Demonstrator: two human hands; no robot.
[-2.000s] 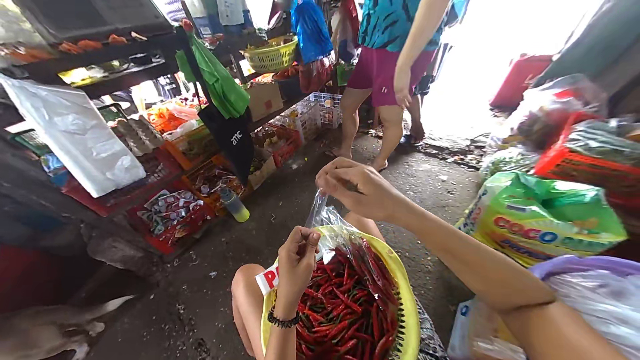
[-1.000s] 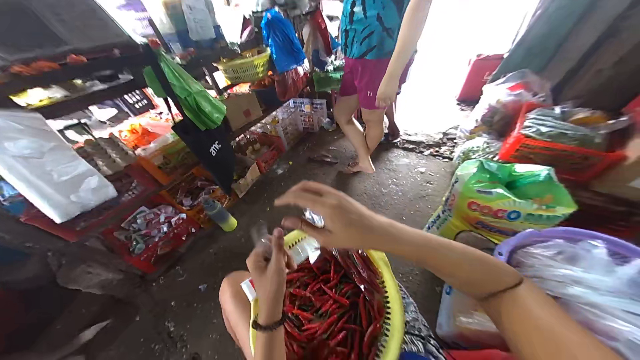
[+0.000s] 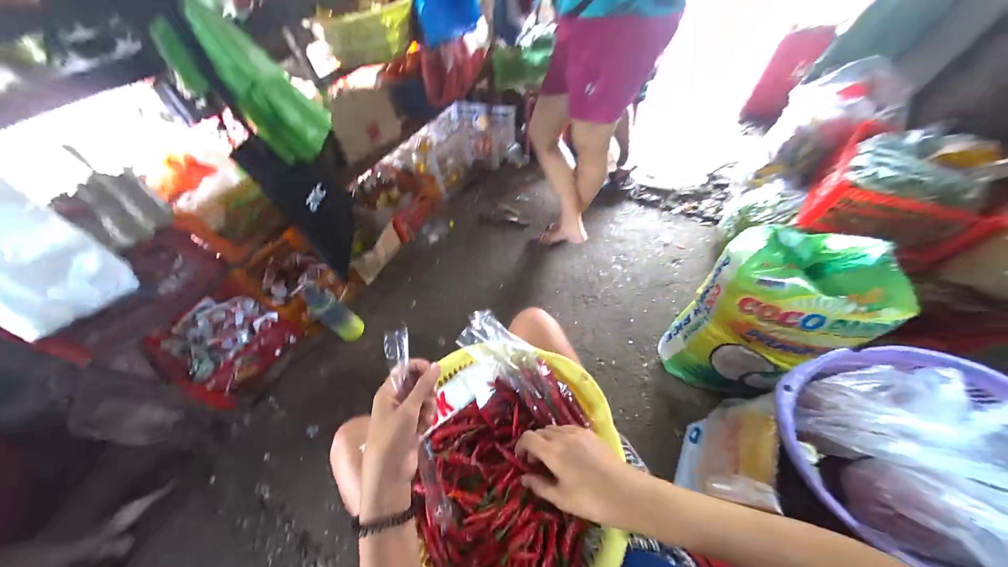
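A yellow plastic basket (image 3: 605, 409) full of red chili peppers (image 3: 480, 480) rests on my lap. At its left rim my left hand (image 3: 400, 413) pinches a small clear plastic bag (image 3: 398, 346), whose top sticks up above the fingers. My right hand (image 3: 579, 468) is in among the peppers with its fingers curled down; whether it grips any cannot be told. A filled clear plastic bag of peppers (image 3: 543, 386) lies inside the basket along the upper right rim, partly over a white printed sheet (image 3: 465, 390).
A green and yellow sack (image 3: 787, 307) and a purple basket (image 3: 819, 480) with plastic bags stand at right, a red crate (image 3: 890, 197) behind them. Ahead, a person (image 3: 583, 118) stands barefoot. Red crates (image 3: 220, 394), a bottle (image 3: 335, 311) and a hanging black bag (image 3: 303, 201) are at left.
My right hand has come down from above the basket, near my left hand, into the peppers. My left hand stays near the basket's left side. The view has tilted downward.
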